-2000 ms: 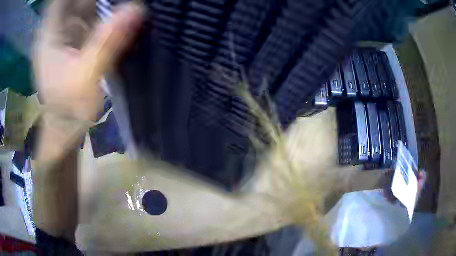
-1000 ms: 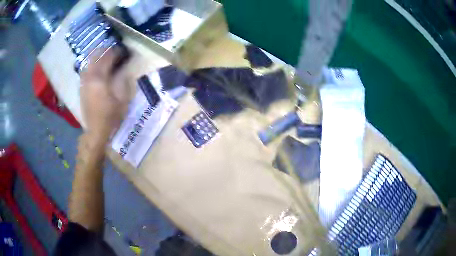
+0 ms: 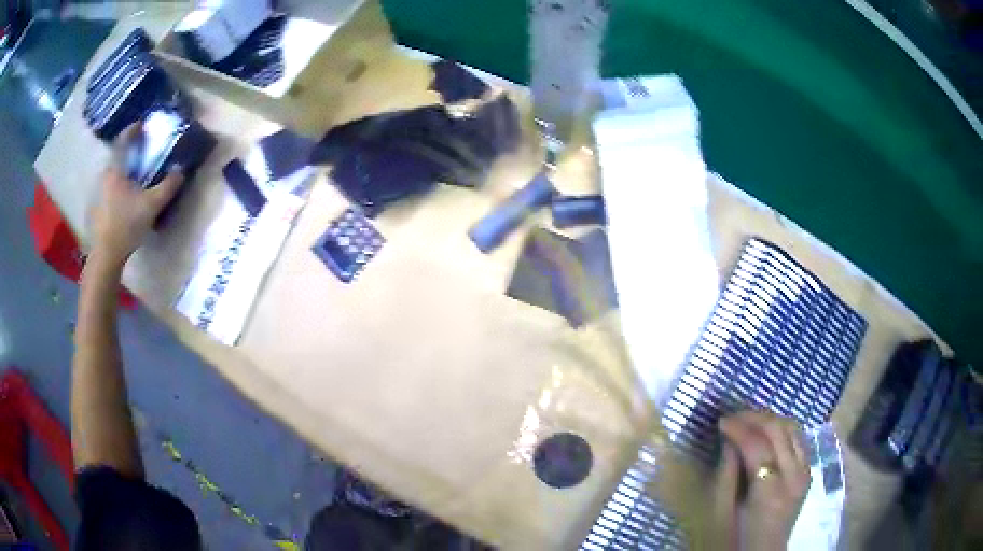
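Observation:
My left hand (image 3: 124, 210) is at the upper left, its thumb and fingers around a portable radio (image 3: 162, 147) with a bright, shiny face, at the near end of a row of dark radios (image 3: 127, 81). My right hand (image 3: 767, 465) is at the lower right, fingers curled at the lower part of the label sheet (image 3: 776, 323). Whether it pinches anything is hidden. A white sheet with a small dark sticker (image 3: 828, 474) shows beside its fingers. A long white backing sheet (image 3: 658, 237) lies left of the label sheet.
A single radio with a keypad (image 3: 348, 245) lies mid-table near black sheets (image 3: 410, 151), dark bars (image 3: 512, 215) and a printed white strip (image 3: 239, 269). An open cardboard tray (image 3: 340, 70) is at the back left. Dark radios (image 3: 927, 398) stand at the right. A grey post rises behind the table.
The view has swung left from the blurred dark rows and steadied. My left hand now has its fingers around a radio at the row's end. My right hand has appeared over the label sheet.

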